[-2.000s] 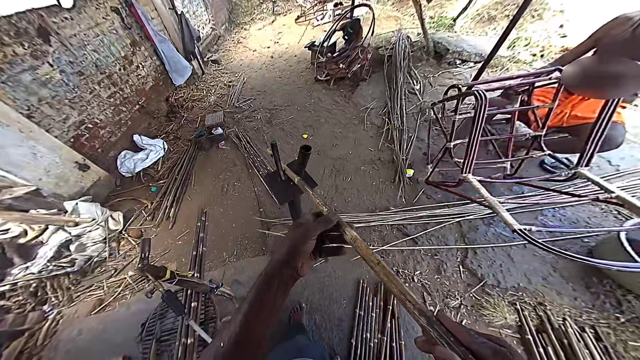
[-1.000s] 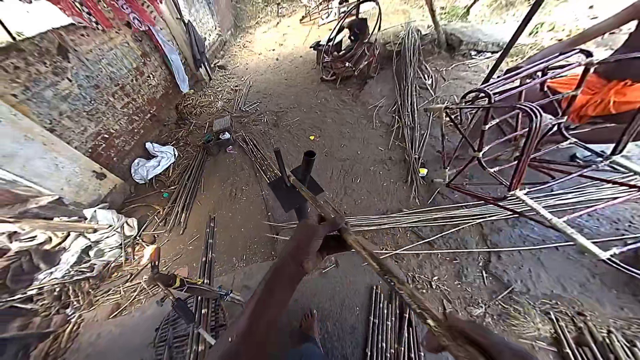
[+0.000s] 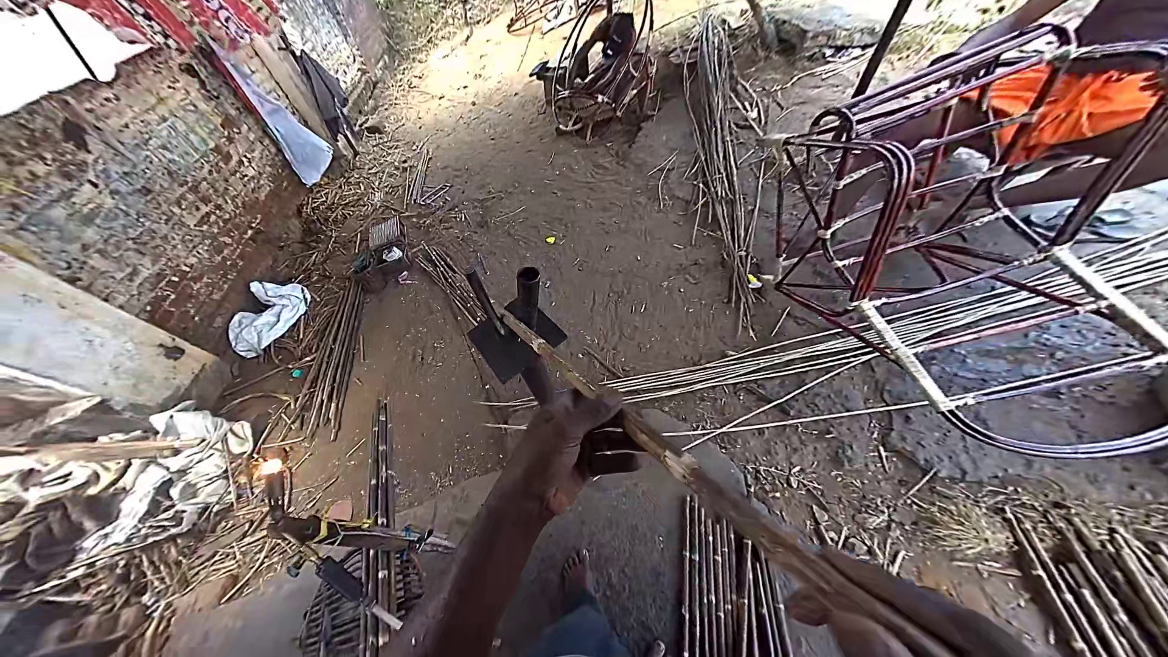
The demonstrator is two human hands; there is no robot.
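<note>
A long cane pole (image 3: 689, 470) runs from the metal bending jig (image 3: 516, 338) at the centre down to the lower right. Its far end lies between the jig's two upright pegs. My left hand (image 3: 579, 438) grips the pole just below the jig. At the lower right my right hand (image 3: 839, 620) is on the pole's near part, partly hidden by it and blurred. A blowtorch (image 3: 338, 534) with a flame at its tip rests at the lower left, beside upright-running canes (image 3: 379, 493).
Bundled canes (image 3: 730, 584) lie below the pole, more (image 3: 1095, 575) at lower right. A bound cane frame (image 3: 885, 219) stands at right, near a seated person in orange cloth (image 3: 1068, 109). Thin strips (image 3: 776, 365) cross the ground. A brick wall (image 3: 146, 155) borders the left.
The torch, with no flame seen two seconds ago, now shows a bright flame. The pole stays in the jig with both hands on it. The view has shifted slightly.
</note>
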